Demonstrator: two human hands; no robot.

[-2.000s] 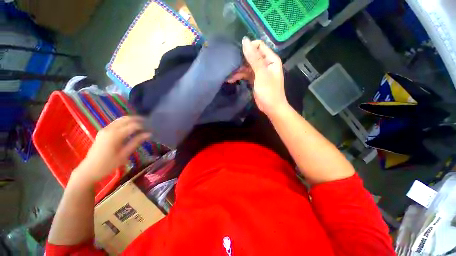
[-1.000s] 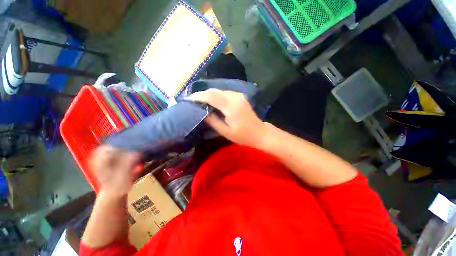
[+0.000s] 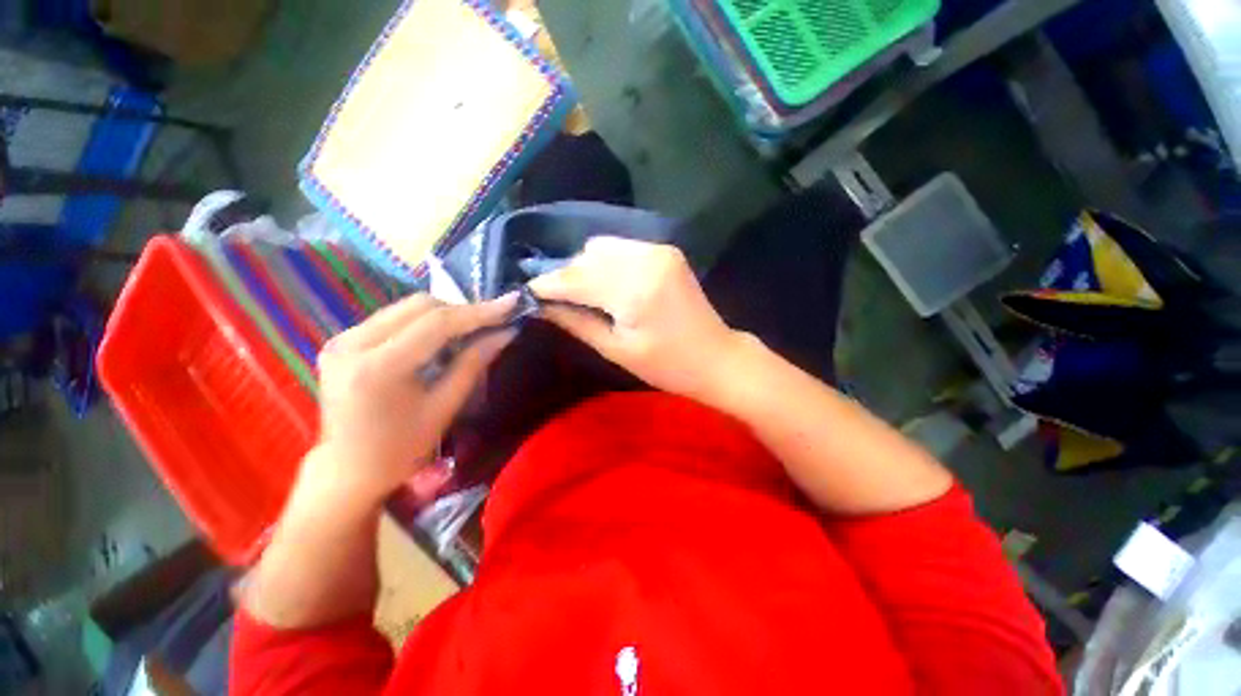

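Observation:
A grey-blue garment piece [image 3: 578,220] lies over the lap, bunched, with a folded edge pinched between my hands. My left hand [image 3: 408,374] holds the edge at the left, fingertips close to those of my right hand. My right hand [image 3: 637,302] pinches the same edge from the right. A small white flap [image 3: 447,283] shows just above my left fingertips. Whether a small tool is inside either hand cannot be seen.
A red plastic basket [image 3: 204,408] stands at left beside stacked baskets with coloured rims [image 3: 293,292]. A yellow-cream rectangle with a beaded border [image 3: 436,123] lies beyond the lap. A green basket [image 3: 830,41] is at the top, a cardboard box [image 3: 406,585] at lower left, a grey pedal-like plate [image 3: 936,245] at right.
The garment piece was stretched out between my hands and is now gathered beyond them. My left hand has moved right and up to meet my right hand at the edge.

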